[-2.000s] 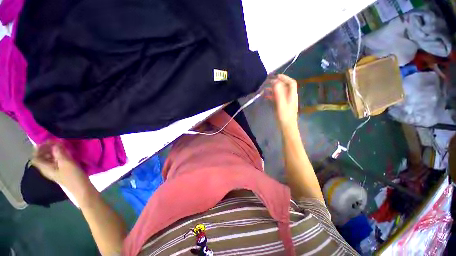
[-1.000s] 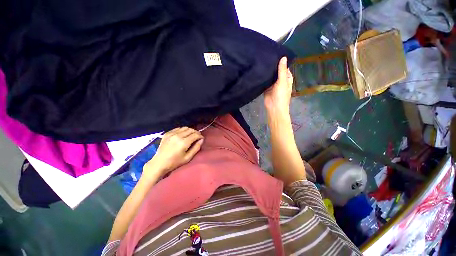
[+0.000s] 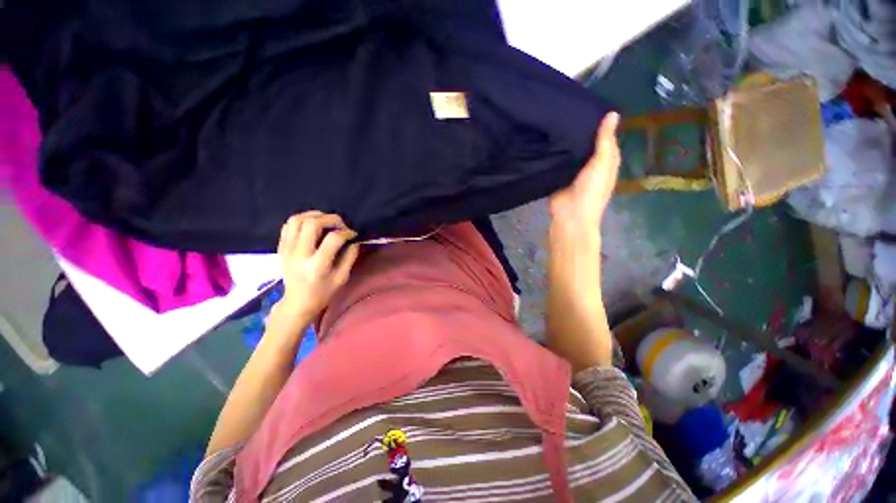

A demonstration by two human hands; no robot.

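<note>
A large black garment (image 3: 246,128) is spread over the table and reaches past its front edge towards me. A small cream label (image 3: 450,105) lies on its right part. My right hand (image 3: 589,177) holds the garment's right corner beyond the table edge, its fingers mostly hidden by the cloth. My left hand (image 3: 316,257) has its bent fingers on the garment's near edge, gripping it near my apron. A magenta garment (image 3: 177,275) sticks out from under the black one at the left.
The white table's (image 3: 147,344) near left corner shows. A wooden stool (image 3: 771,138) stands at the right on the green floor. A white cone with a yellow band (image 3: 681,362), a cord (image 3: 709,257) and plastic bags lie at the right. A dark bundle (image 3: 79,324) is at the left.
My right hand has taken hold of the garment's right corner and pulled it out to the right. My left hand has moved from the magenta cloth to the black near edge.
</note>
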